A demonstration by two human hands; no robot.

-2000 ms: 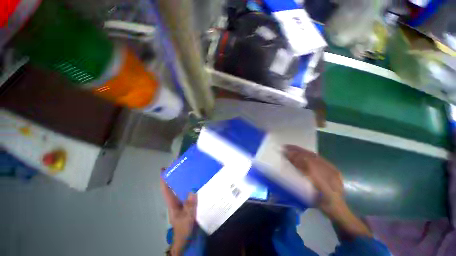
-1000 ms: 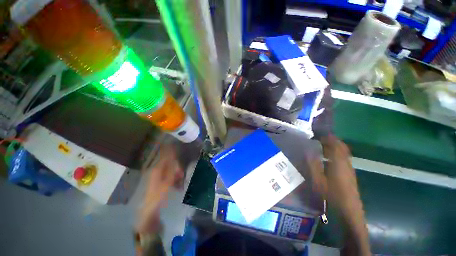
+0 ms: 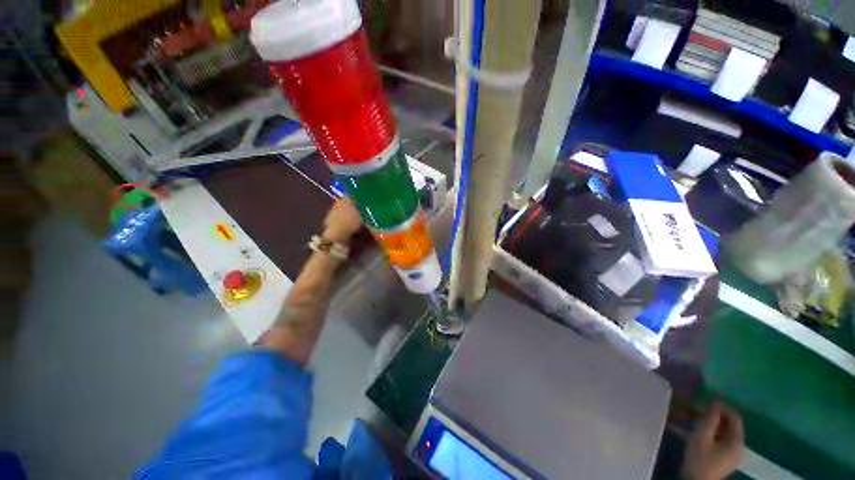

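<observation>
The bench scale (image 3: 553,384) has a bare grey pan, and its lit blue display (image 3: 459,459) is cut off by the bottom edge. My left hand (image 3: 345,220) is stretched out over the dark brown belt (image 3: 272,202), partly behind the signal tower light (image 3: 352,122). A bit of blue shows beside its fingers; whether it holds anything is hidden. My right hand (image 3: 717,441) is low at the right, by the green belt (image 3: 769,361), with curled, blurred fingers and no box visible in it.
A white-edged carton tray (image 3: 572,305) behind the scale holds black bagged items (image 3: 581,230) and a blue-white box with handwriting (image 3: 666,225). A pole (image 3: 492,169) stands beside it. A red emergency stop button (image 3: 236,280) is on the white conveyor frame. A plastic film roll (image 3: 797,216) stands at right.
The blue-white product box is gone from the scale pan. My left hand has reached forward over the brown belt. The tower's green light is no longer lit. The view has turned left.
</observation>
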